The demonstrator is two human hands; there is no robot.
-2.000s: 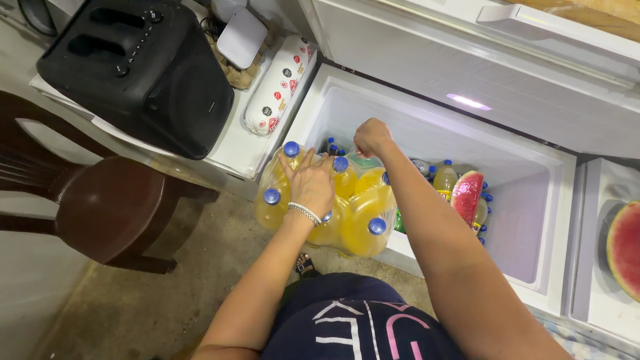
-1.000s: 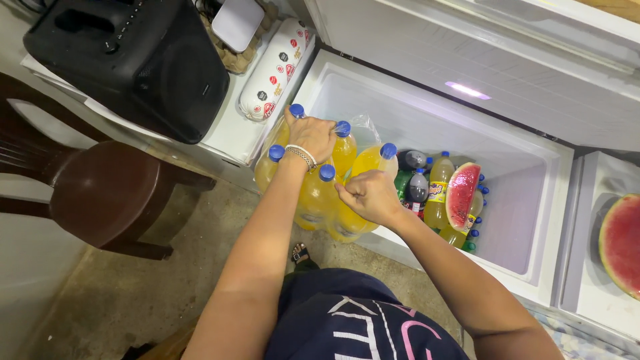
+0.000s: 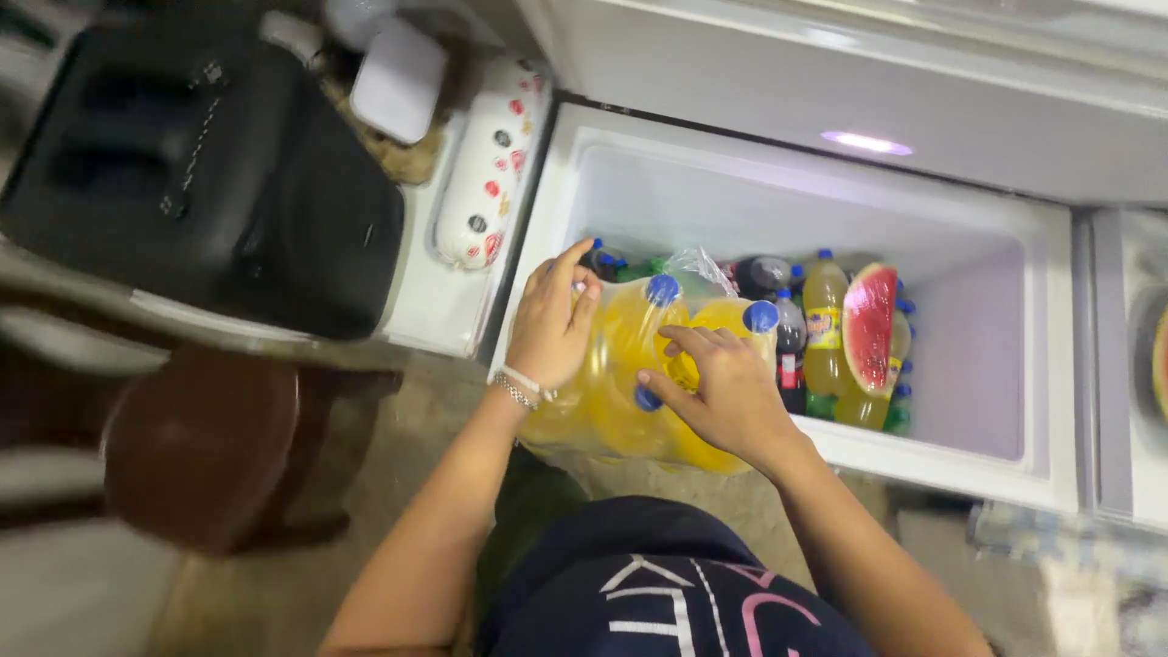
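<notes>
A shrink-wrapped pack of yellow drink bottles [image 3: 620,365] with blue caps stands at the front left edge of an open chest freezer [image 3: 958,465]. My left hand [image 3: 552,324] lies on the pack's left side, fingers spread over the plastic film. On the right part of the pack rests my right hand [image 3: 730,388], its thumb and fingers apart near two caps. A torn flap of clear plastic film [image 3: 698,269] stands up behind the caps. Whether either hand grips the film cannot be told. The lower part of the pack is blurred.
Inside the freezer are dark soda bottles [image 3: 789,338], a yellow-green drink bottle [image 3: 824,301] and a wrapped watermelon wedge [image 3: 871,319]. To the left are a black speaker [image 3: 210,182], a white printed roll package [image 3: 488,173] and a brown chair [image 3: 201,447]. The freezer lid [image 3: 776,91] is raised.
My right hand has moved from over the freezer onto the pack's right side. My left hand has shifted from the top of the pack to its left side. The pack now sits farther right, by the freezer edge.
</notes>
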